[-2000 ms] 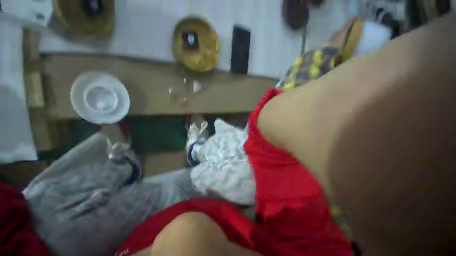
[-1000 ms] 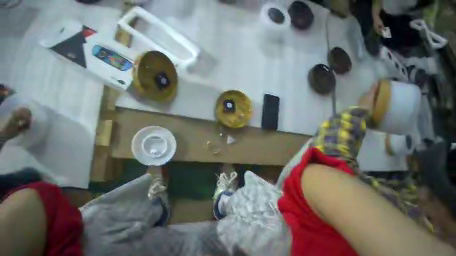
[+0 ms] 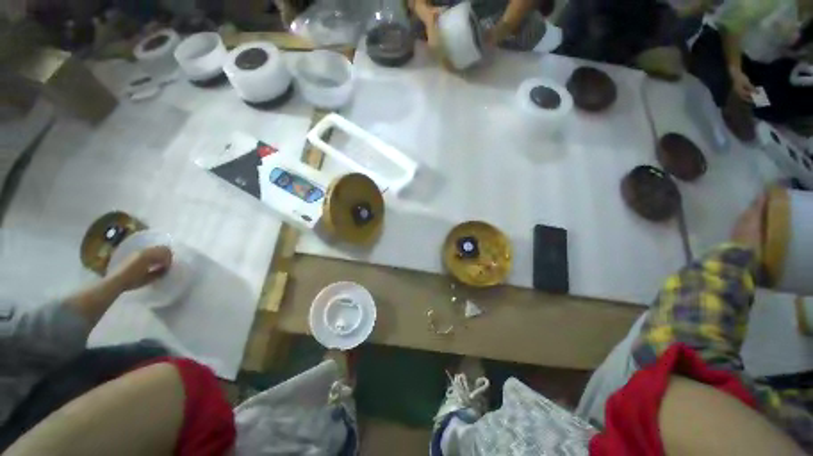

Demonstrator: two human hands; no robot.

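Neither of my hands is in the picture; only my bare arms and red sleeves show at the lower left and lower right. A gold base shell (image 3: 493, 267) with a dark square centre lies near the board edge. A second gold base shell (image 3: 356, 223) leans against the white product box (image 3: 292, 192). A white round dish (image 3: 342, 314) sits at the board edge above my knees. Small loose fittings (image 3: 439, 322) and a pale triangular bit (image 3: 472, 309) lie on the bare board (image 3: 553, 325). A black phone (image 3: 550, 258) lies right of the nearer shell.
A neighbour's hand (image 3: 150, 264) at left rests on a translucent cup beside another gold shell (image 3: 109, 233). A plaid-sleeved neighbour holds a gold-banded drum (image 3: 796, 239) at right. White housings (image 3: 258, 71), a white frame (image 3: 361, 153) and dark brown discs (image 3: 650, 192) stand further back.
The view has tilted up and swung left, so the table's far side, housings and other people now show. The shells, dish and phone keep their places. My arms are lower and farther apart in the picture.
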